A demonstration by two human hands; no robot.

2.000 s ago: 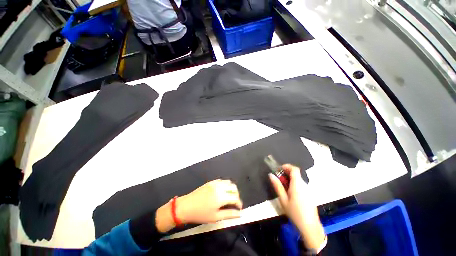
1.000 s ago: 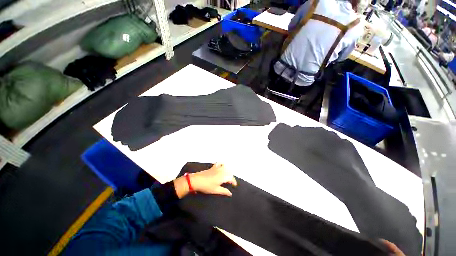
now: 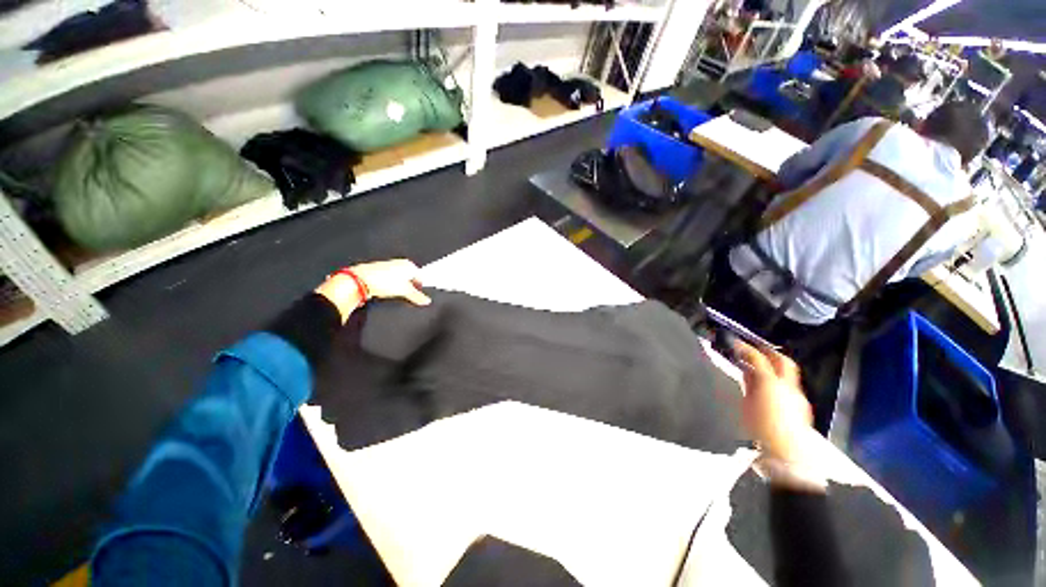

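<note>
A dark grey garment panel point(image 3: 539, 355) stretches across the white table over the left pile; its lower layers cannot be told apart. It has a raised fold near its left end. My left hand point(image 3: 384, 280), with a red wrist band, holds the panel's upper left edge between fingers and thumb. My right hand point(image 3: 777, 401) is blurred at the panel's right end. A slim dark tool, apparently small scissors point(image 3: 725, 327), sticks out at its fingertips. Part of another dark pile point(image 3: 855, 533) lies under my right forearm. Another dark panel end point(image 3: 510, 564) shows at the bottom edge.
A seated person in light blue with brown straps point(image 3: 860, 218) is beyond the table. A blue crate point(image 3: 895, 396) stands at the right, another blue bin point(image 3: 293, 482) under the table's left end. White shelves point(image 3: 482, 92) at the back hold green sacks point(image 3: 143, 178).
The view has swung left. My left hand has moved from the near panel to the far left end of the left pile. My right hand has come up to that pile's right end.
</note>
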